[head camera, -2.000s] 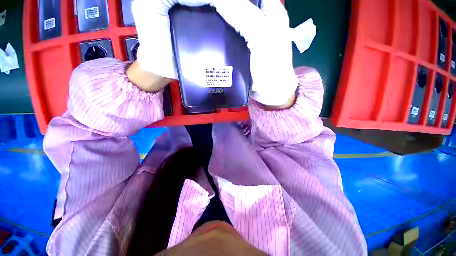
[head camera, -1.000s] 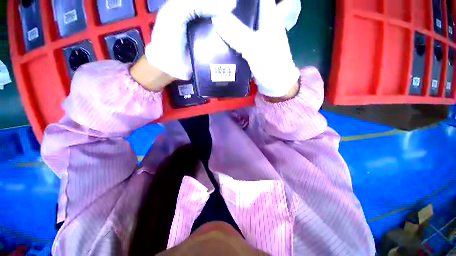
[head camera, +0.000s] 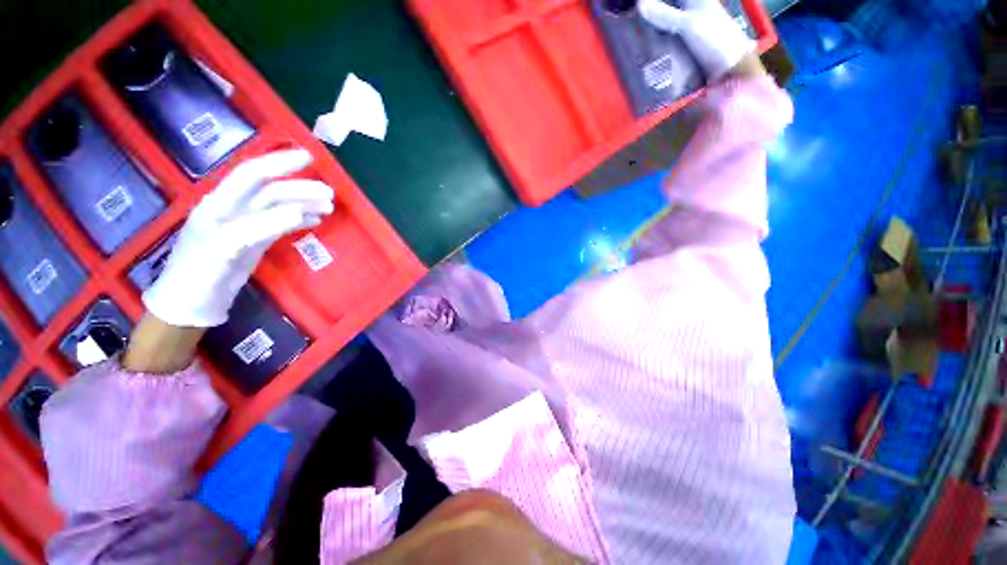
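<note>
My left hand (head camera: 237, 237), in a white glove, is over the left red tray (head camera: 381, 270) with nothing visible in it, fingers loosely apart. Beside its fingertips is a pocket holding no phone, with a small white label (head camera: 313, 252) on its red surface. A dark phone (head camera: 254, 344) lies in the pocket below the hand. My right hand (head camera: 707, 33), also white-gloved, is at the right red tray (head camera: 530, 182), touching or just over a dark phone (head camera: 646, 66) with a white label. Part of this hand is near the picture's top; its grip is unclear.
More phones (head camera: 99, 193) lie in the left tray. A crumpled white scrap (head camera: 356, 110) lies on the dark green bench mat (head camera: 414, 166) between the trays. Brown cardboard (head camera: 640, 155) is under the right tray. Cardboard boxes (head camera: 897, 298) and a rack stand at the far right.
Both hands were together at a phone over the left tray. Now my right hand is at the right tray and my left hand has stayed over the left one. The view has turned rightward.
</note>
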